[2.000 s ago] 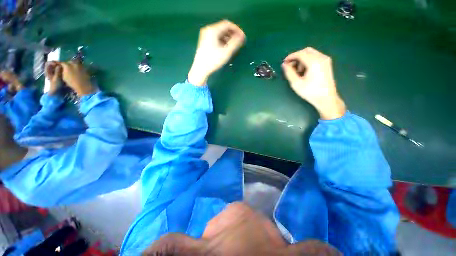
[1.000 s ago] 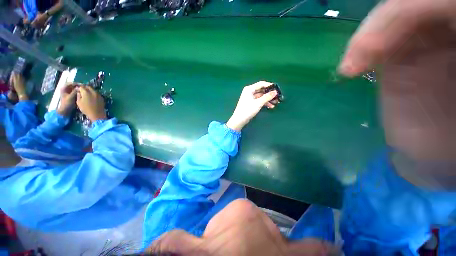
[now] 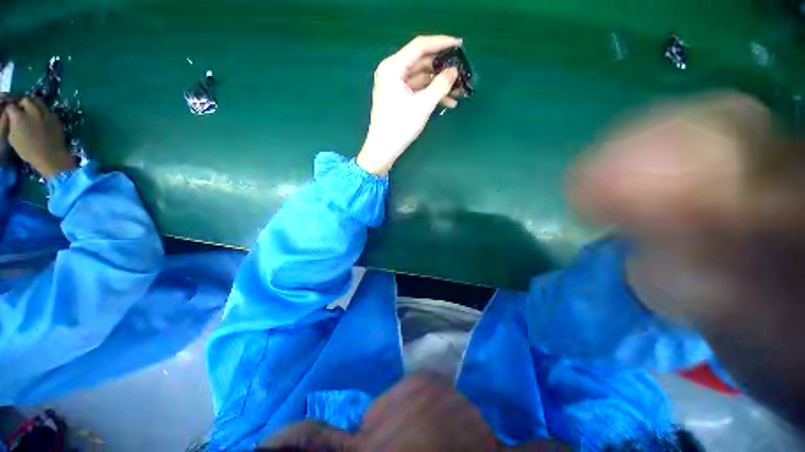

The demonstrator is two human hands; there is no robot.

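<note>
My left hand [image 3: 402, 104] is over the green surface and pinches a small dark module [image 3: 455, 72] with silvery glints between thumb and fingers. My right hand [image 3: 680, 177] is large and blurred, close to the camera at the right. Its fingertips are not clear, so I cannot tell whether it holds something. It is apart from the module.
One small module [image 3: 201, 95] lies to the left on the green surface [image 3: 291, 53] and another [image 3: 676, 51] at the upper right. At the far left, a neighbouring worker's hands [image 3: 37, 134] are beside a glittering dark pile [image 3: 71, 115].
Two seconds ago both hands were over the surface with a module lying between them. Now my left hand holds a module, and my right hand has come up close to the camera.
</note>
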